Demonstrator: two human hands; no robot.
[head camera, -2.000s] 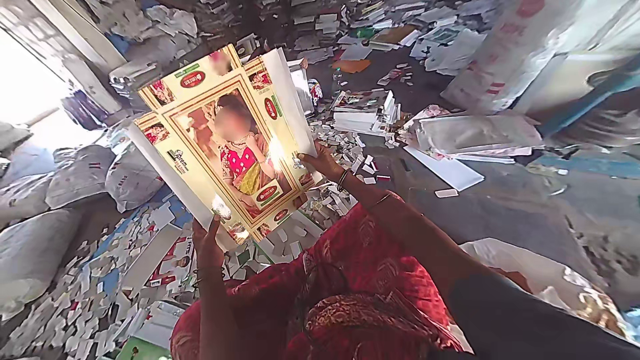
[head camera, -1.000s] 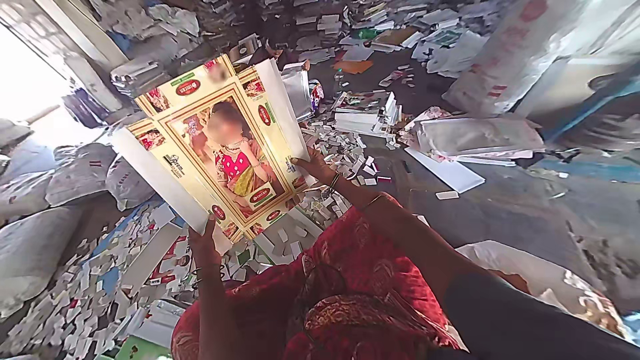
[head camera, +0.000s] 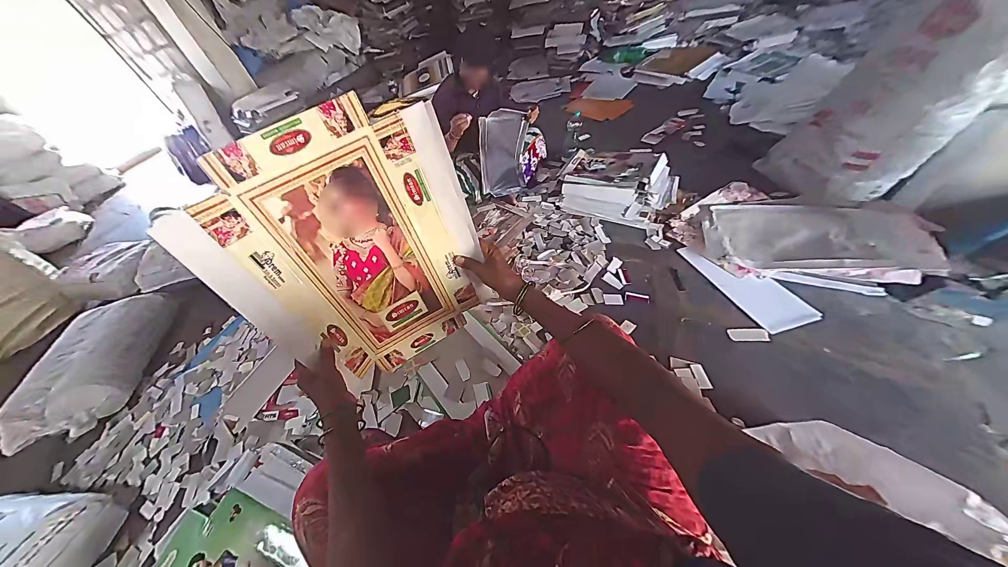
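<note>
A flat, unfolded printed cardboard box blank (head camera: 315, 260) is held up in front of me, tilted, with a picture of a person in a red and yellow garment on its middle panel and white flaps at its sides. My left hand (head camera: 323, 382) grips its lower left edge. On the right edge, low down, my right hand (head camera: 492, 272) holds it with bangles at the wrist. Beneath the blank, small card scraps (head camera: 437, 378) lie on the floor before my red patterned garment (head camera: 543, 425). The fingertips behind the card are hidden.
A co-worker (head camera: 472, 94) sits beyond the blank. Stacked cards (head camera: 614, 185) and a plastic-wrapped bundle (head camera: 811, 236) lie to the right on the floor. White sacks (head camera: 94, 362) line the left side. A heap of small cut pieces (head camera: 559, 252) lies ahead, and a white sack (head camera: 866, 465) lies lower right.
The co-worker beyond the blank shows more plainly now, with a grey sheet-like thing beside them. Both my hands still hold the blank in nearly the same place.
</note>
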